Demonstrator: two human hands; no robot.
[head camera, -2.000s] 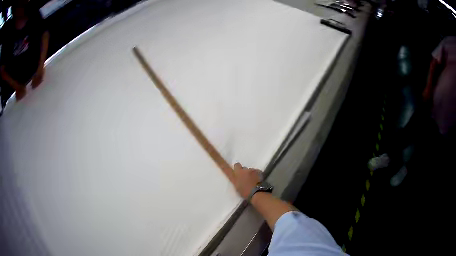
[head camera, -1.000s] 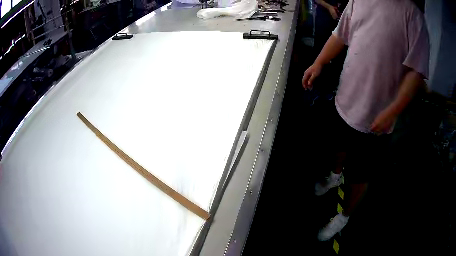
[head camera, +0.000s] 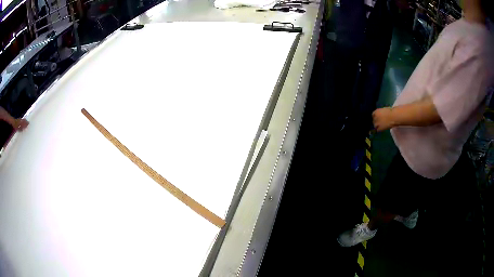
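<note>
Neither of my hands is in the picture. A wide white fabric lay (head camera: 179, 81) covers most of the table, and its stacked edge shows along the right side. A long tan wooden ruler (head camera: 150, 172) lies slantwise on the cloth, its near end at the lay's right edge. A black weight with a bar handle (head camera: 283, 27) sits at the far right corner of the lay. A smaller dark weight (head camera: 133, 26) sits at the far left corner. A thin pale strip (head camera: 253, 164) lies beside the lay's right edge.
The table's pale metal edge (head camera: 283, 162) runs along the right. White cloth (head camera: 244, 3) and dark tools (head camera: 288, 7) lie at the far end. A person in a pink shirt (head camera: 441, 103) stands right, near yellow-black floor tape (head camera: 368, 186). Another person's hand (head camera: 20, 124) is at the left edge.
My hand, on the ruler's near end two seconds ago, has left the picture. The view has shifted. The person in pink has turned and moved right, and another person's hand has appeared at left.
</note>
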